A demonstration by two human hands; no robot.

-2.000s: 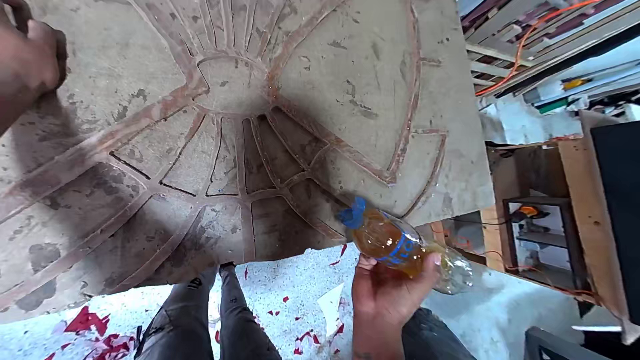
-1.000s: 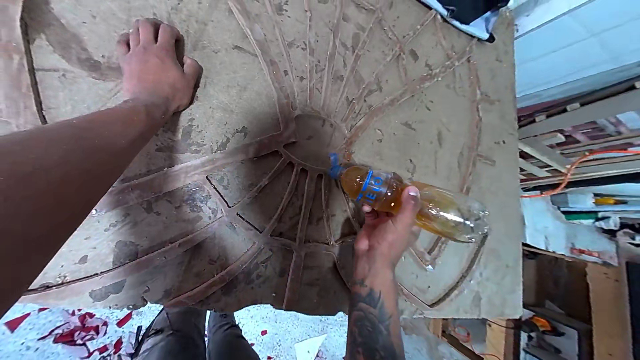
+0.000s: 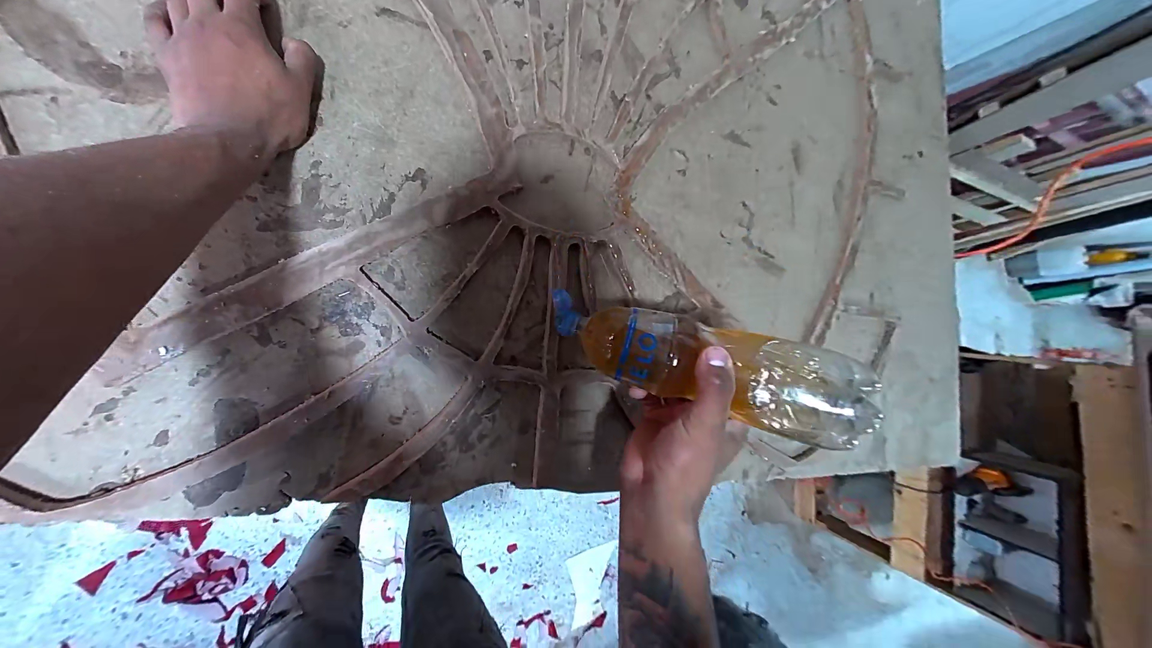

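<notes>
A clear plastic bottle [image 3: 720, 369], part filled with amber liquid and marked in blue, lies tilted in my right hand [image 3: 679, 432], which is closed around its underside with the thumb on top. Its blue cap [image 3: 566, 313] points left, above a large grey-brown board [image 3: 774, 144]. Carved grooves fan out on the board from a round centre [image 3: 571, 180]; some near the bottle's neck look wet and shiny. At the upper left my left hand [image 3: 234, 76] rests on the board with its fingers spread, holding nothing; its fingertips are partly cut off by the frame edge.
Red scraps [image 3: 193, 576] and a white sheet [image 3: 591, 576] lie on the speckled floor below the board's lower edge. On the right are stacked wooden strips [image 3: 1008, 171], an orange cord [image 3: 1048, 207] and a dark shelf [image 3: 1017, 535] with an orange tool [image 3: 990, 480].
A second ago the bottle's cap was by the round centre; now it is lower, over the radiating grooves. The bottle stays in my right hand. The view shifted between frames.
</notes>
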